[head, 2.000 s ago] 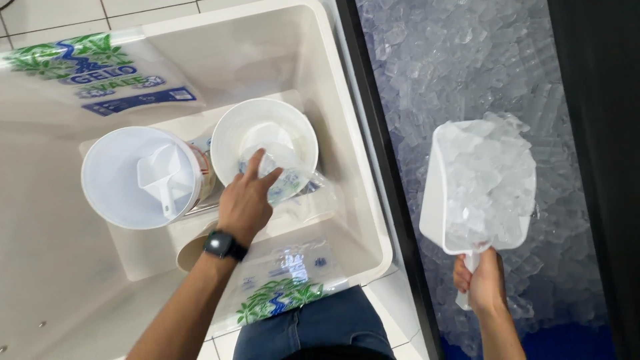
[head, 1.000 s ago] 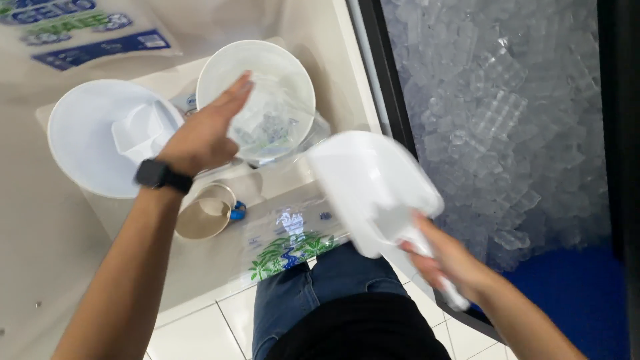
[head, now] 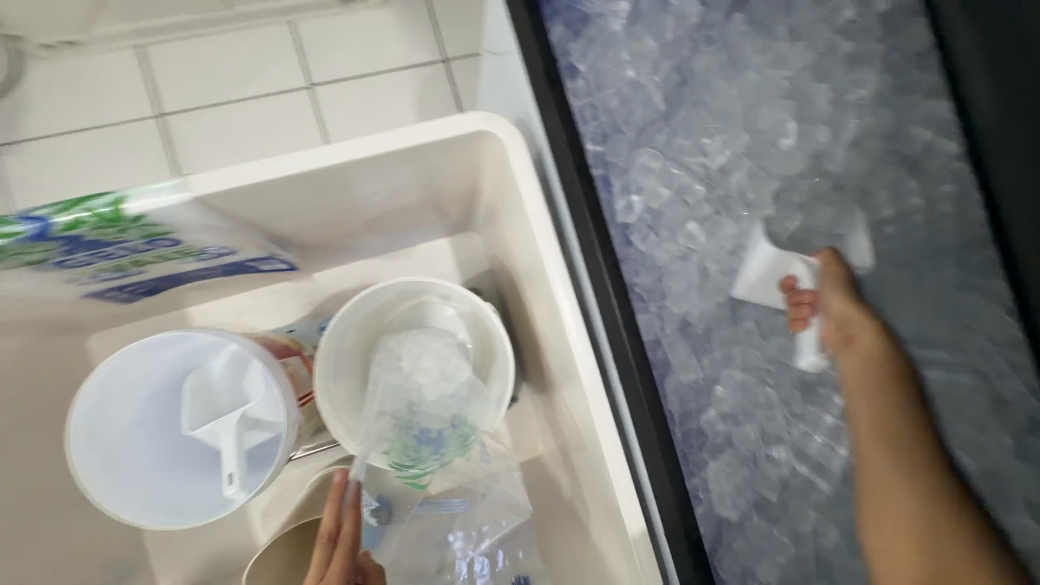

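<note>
My right hand [head: 825,301] grips the handle of a white plastic scoop [head: 768,272], whose front is sunk in the loose ice cubes [head: 691,236] at the right. At the lower middle, my left hand [head: 345,536] pinches the edge of a clear printed plastic bag [head: 431,455] between its fingers. Ice [head: 426,361] lies in that bag, which sits partly inside a round white bucket [head: 414,288]. Left of it, a second white bucket [head: 106,455] holds a smaller white scoop [head: 231,422].
A large cream plastic tub [head: 520,187] surrounds the buckets. Another printed bag [head: 154,252] hangs over its far wall. Below the buckets stands a beige round container [head: 280,552]. The black edge [head: 605,268] of the ice chest runs beside the tub; white floor tiles [head: 236,89] lie beyond.
My right hand has moved the scoop from beside the bucket back into the ice. My left hand has moved from above the bucket to the bag's near edge. Ice now shows in the bag.
</note>
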